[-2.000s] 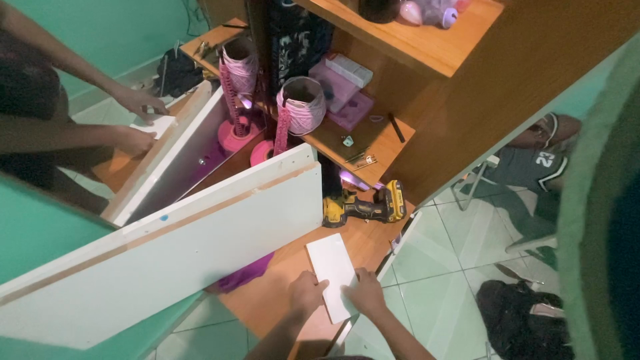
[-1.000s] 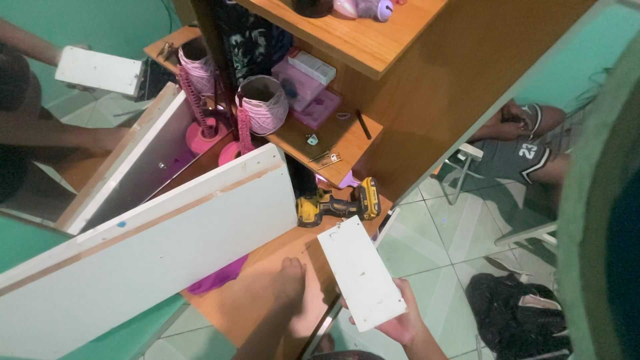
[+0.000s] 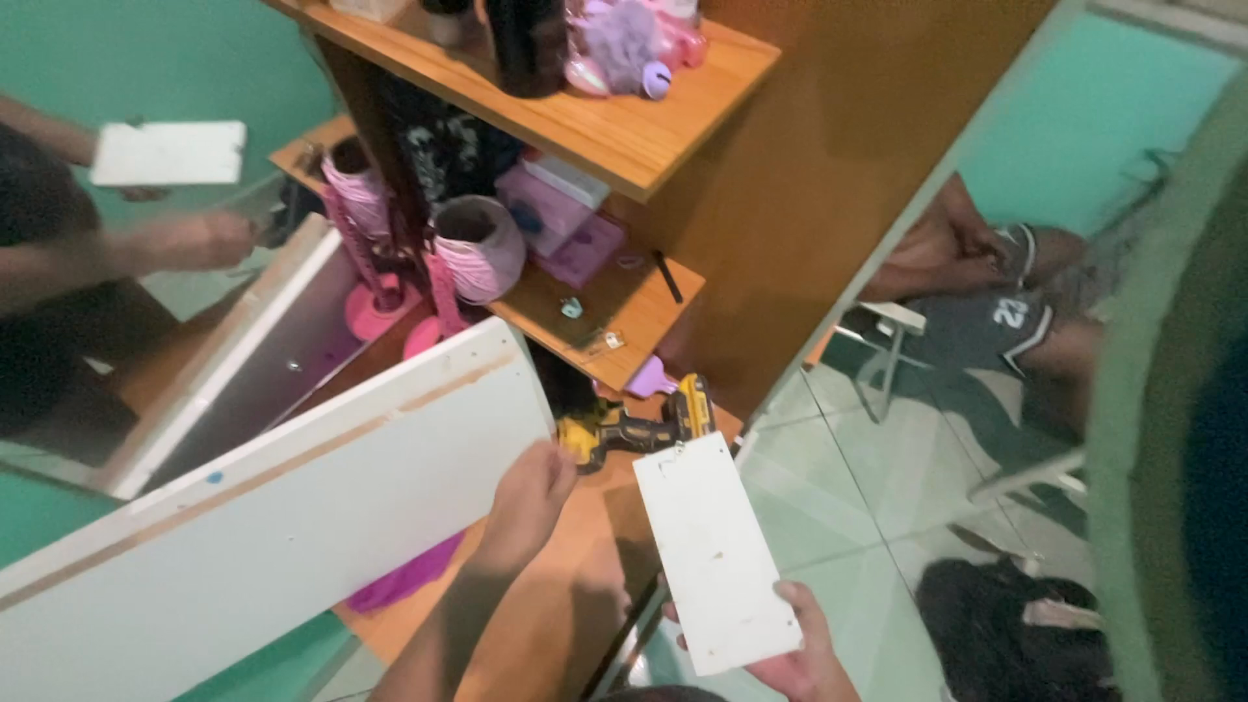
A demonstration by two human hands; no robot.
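Note:
My right hand (image 3: 804,639) holds the lower end of a small white rectangular board (image 3: 720,556), which has small holes near its corners. My left hand (image 3: 534,487) is raised with curled fingers at the end of a long white panel (image 3: 292,526), close to the front of a yellow and black cordless drill (image 3: 639,426). Whether the left hand holds anything or touches the panel or drill cannot be seen. The drill lies on its side on the wooden surface (image 3: 546,585), beyond the small board.
A mirror (image 3: 195,322) at left reflects the arms and board. Wooden shelves (image 3: 673,146) carry a pink cord-wrapped pot (image 3: 478,249), plastic boxes and small items. A seated person (image 3: 985,292) is at right, beyond the cabinet side. A black cloth or bag (image 3: 1004,624) lies on the tiled floor.
Two seconds ago both hands were at the small board; now only my right hand holds it. My left hand has risen from the wooden surface toward the drill and the long panel's end.

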